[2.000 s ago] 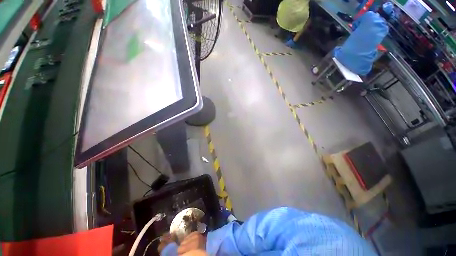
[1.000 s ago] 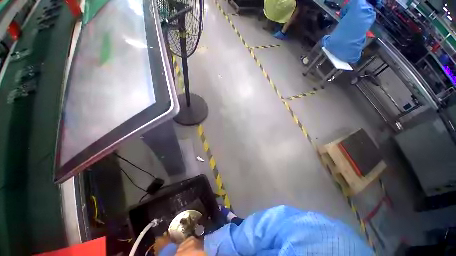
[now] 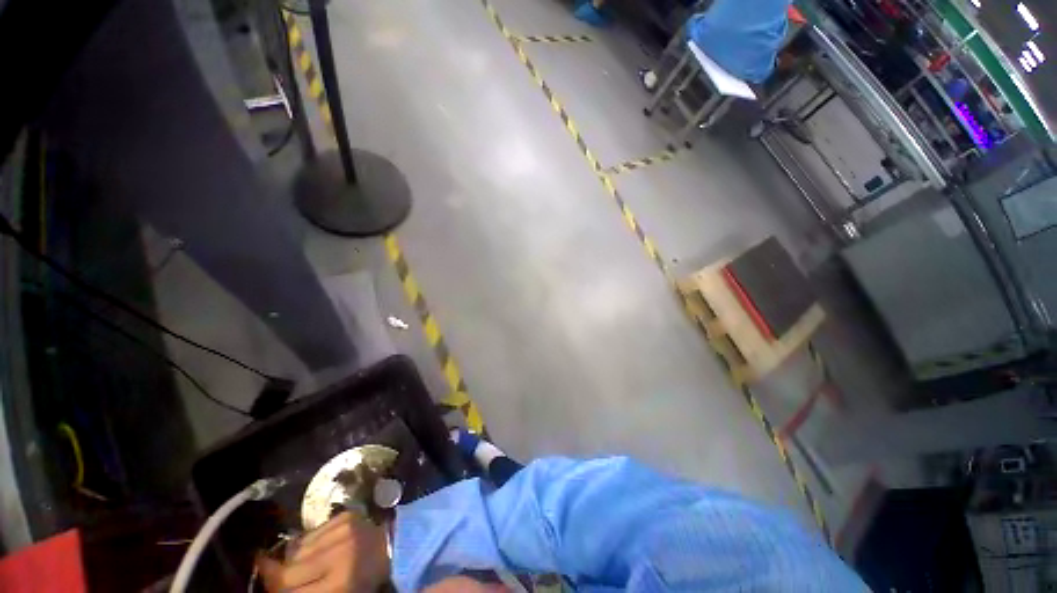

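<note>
A round pale, silver-topped pot [image 3: 348, 477] with brown stains and fittings stands in a black tray [image 3: 400, 382] on the floor, low in the head view. My right hand [image 3: 339, 556], bare with a blue sleeve, is bent over the pot's near side. Its fingertips are hidden, so its grip cannot be told. A thick pale hose [image 3: 212, 531] curves from a metal fitting left of the pot to the bottom edge. Skin at the left of my right hand and at the bottom edge may belong to my left hand; it is cut off and unclear.
A red sheet [image 3: 46, 565] lies at the lower left. A black cable with an adapter [image 3: 272, 400] lies behind the tray. A round stand base [image 3: 351, 191] is on the floor ahead. A wooden pallet [image 3: 753, 342] bears a dark red-edged stack. A person in blue [image 3: 742, 35] sits farther off.
The view has shifted down and right; the large framed panel and the green line have left it. My right hand stays at the pot, with its back showing more.
</note>
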